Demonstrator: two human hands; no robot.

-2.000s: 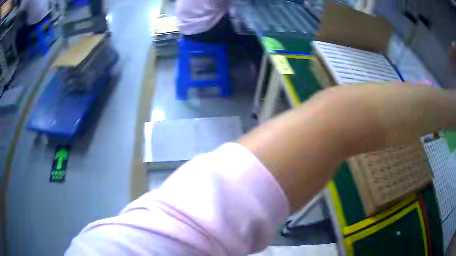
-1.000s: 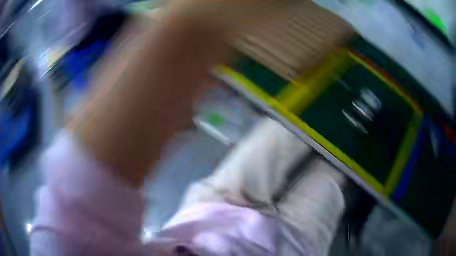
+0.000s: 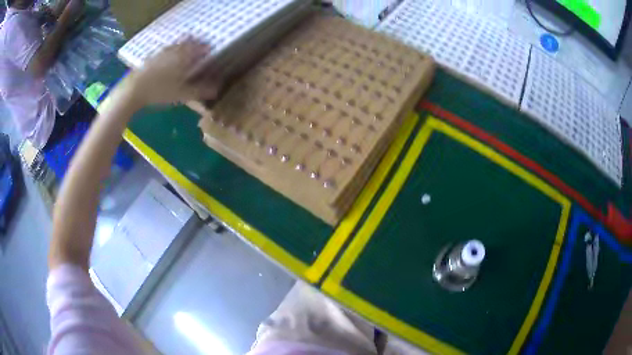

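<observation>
My left hand (image 3: 177,73) is at the front edge of a stack of white slotted trays (image 3: 208,31). Its fingers are blurred against the stack's side, so I cannot tell whether they grip it. Beside it lies a thick brown tray stack (image 3: 274,173) with rows of small silver heads. The squat silver dispenser bottle (image 3: 461,263) with a white cap stands inside the yellow tape square. My right hand is not in view; only a blurred sliver of skin shows at the lower right edge.
More white trays (image 3: 461,45) lie along the back, and another white tray (image 3: 572,114) lies at the right. Slim silver tweezers (image 3: 591,260) lie within blue tape. A small white dot (image 3: 425,199) is on the green mat (image 3: 388,243). A person (image 3: 28,69) is at the far left.
The view has swung towards the bench, so the bottle and tweezers show clearly. My left arm now reaches along the left side to the white stack instead of across the picture.
</observation>
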